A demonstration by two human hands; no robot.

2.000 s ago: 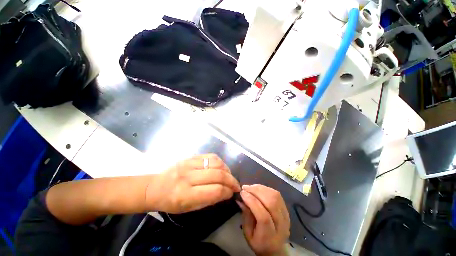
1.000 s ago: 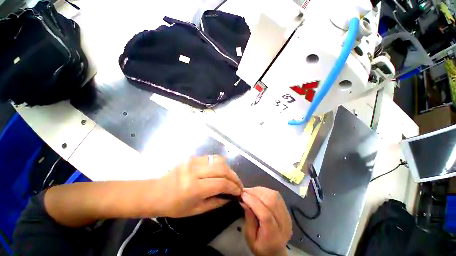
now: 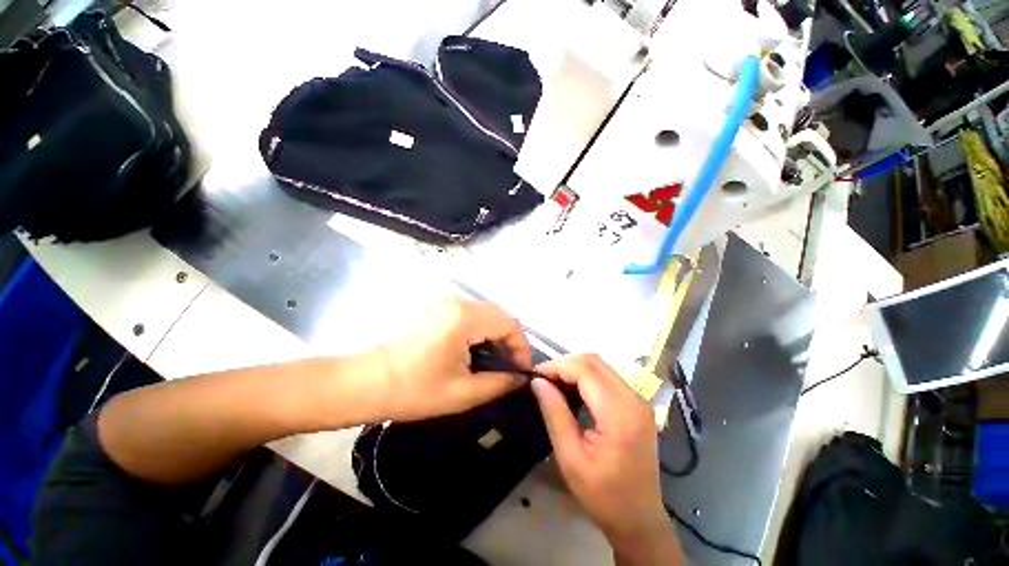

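Observation:
A soft black bag panel (image 3: pixel 443 470) with a small pale label and a thin light line along its edge hangs below my hands at the table's front edge. My left hand (image 3: pixel 448 359) pinches a narrow black strip (image 3: pixel 498 363) between thumb and fingers. My right hand (image 3: pixel 597 426) pinches the black fabric beside it, and the fingertips of both hands nearly meet. The exact edges held are hard to see. The white sewing machine head (image 3: pixel 620 188) with a red logo stands in front of my hands. The needle area is not visible.
Black panels (image 3: pixel 354 144) with pale zipper lines lie left of the machine. A thick black stack (image 3: pixel 83 133) is at far left. A blue air tube (image 3: pixel 714 166), a yellow-taped plate (image 3: pixel 667 321), a small dark tool (image 3: pixel 687 398), a tablet (image 3: pixel 949 326) and a black bag (image 3: pixel 857 503) are to the right.
Both hands have moved slightly up, towards the machine. The black strip now shows between my left fingers, and the panel with its label has come into view below them. The camera view has shifted slightly.

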